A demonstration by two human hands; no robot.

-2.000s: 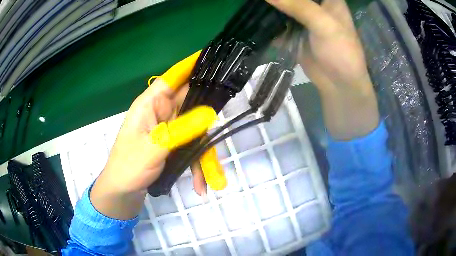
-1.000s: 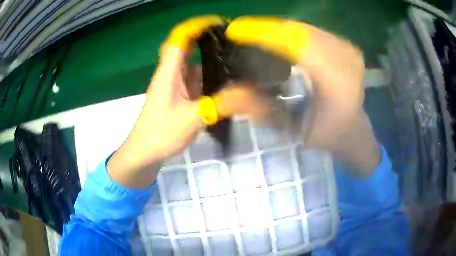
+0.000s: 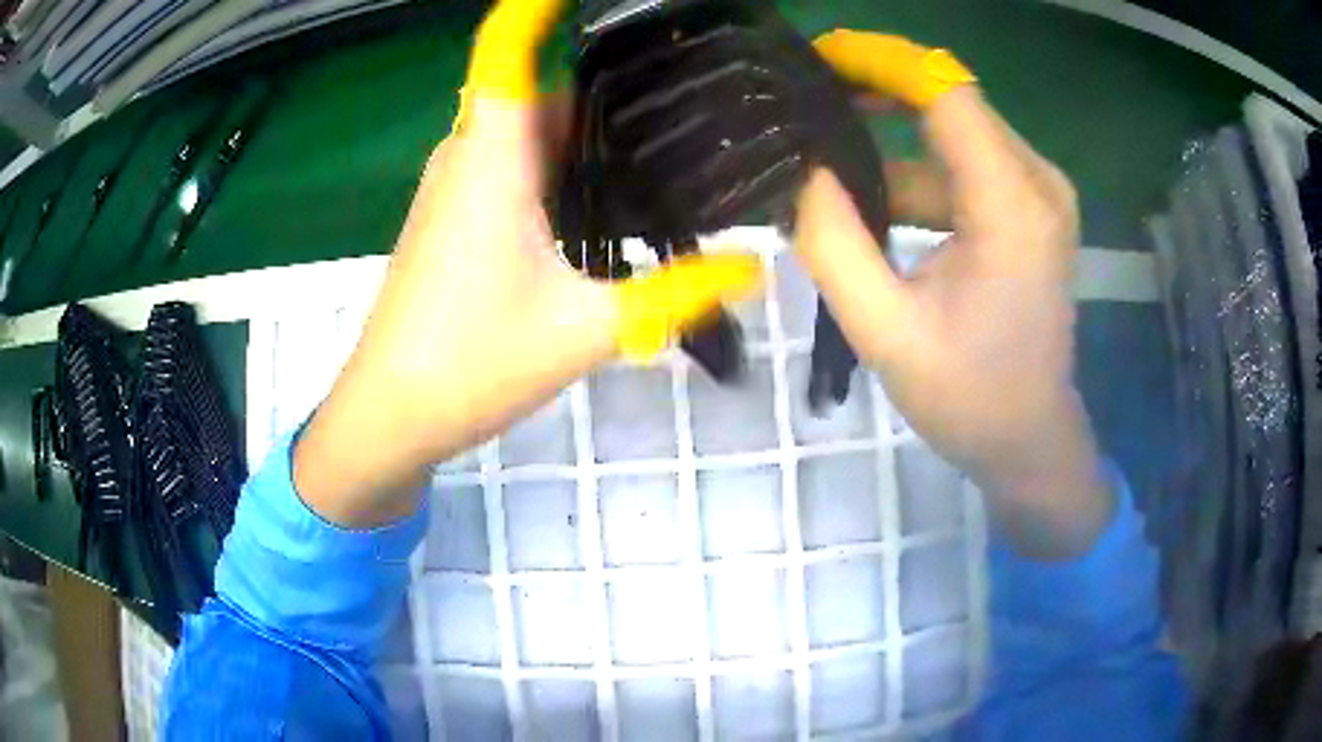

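A bunch of black smartwatches (image 3: pixel 696 123) is held between both hands above the far part of the white compartment tray (image 3: pixel 638 565). Their straps hang down over the tray's far pockets. My left hand (image 3: pixel 479 290), with yellow finger cots on the thumb and a finger, grips the bunch from the left. My right hand (image 3: pixel 957 276), with a yellow finger cot on one finger, grips it from the right, its thumb against the near side. The bunch is blurred, and some fingertips are hidden behind it.
Black watch piles (image 3: pixel 181 413) lie on the green bench at left. Several thin black watches (image 3: pixel 189 181) lie on the green conveyor (image 3: pixel 341 160). Crinkled clear plastic sheets (image 3: pixel 1240 363) stand at right. Layered sheets (image 3: pixel 160 44) are at the top left. A brown cardboard edge (image 3: pixel 87 652) shows low left.
The bunch was spread with two watches apart in front; now it is gathered into one bundle. My right hand has come down beside it. The view has shifted.
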